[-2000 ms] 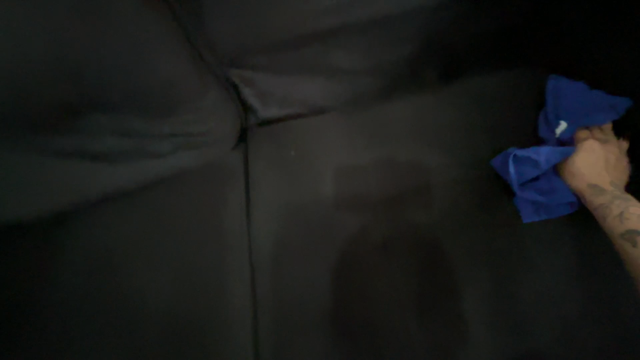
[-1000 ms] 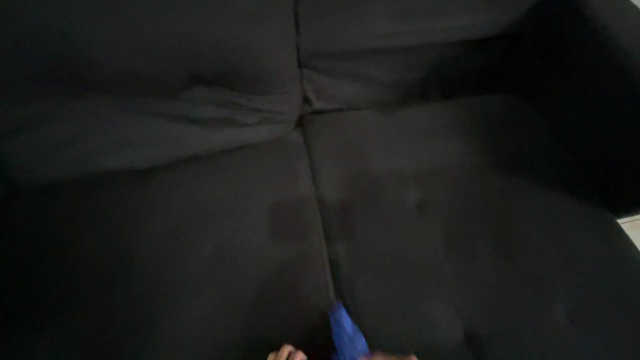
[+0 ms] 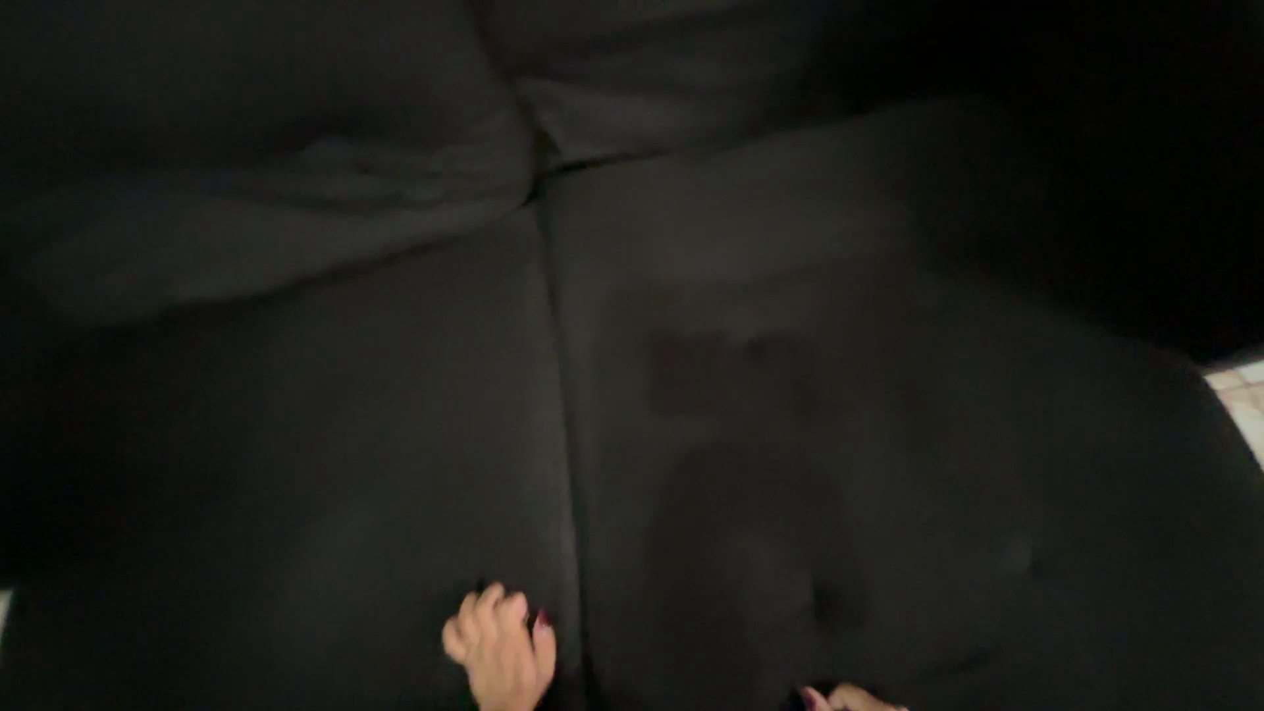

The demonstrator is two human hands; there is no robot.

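Note:
My left hand (image 3: 504, 647) is near the bottom edge, left of the seam between two dark sofa seat cushions (image 3: 395, 444). Its fingers are slightly bent, with nothing seen in them, and it lies on or just above the cushion. Only a few fingers of my right hand (image 3: 844, 697) show at the bottom, over the right seat cushion (image 3: 938, 444); whether they hold anything is hidden by the frame's edge. No blue cloth shows in this view.
Dark back cushions (image 3: 296, 118) with wrinkled lower edges stand behind the seats. A dark armrest (image 3: 1136, 197) is at the right. Light floor tiles (image 3: 1239, 395) show past the sofa's right edge. A shadow falls on the right seat.
Two seconds ago my right hand held a blue cloth on the right seat; one second ago the cloth was at the bottom middle. Now it is out of view and my left hand shows more fully.

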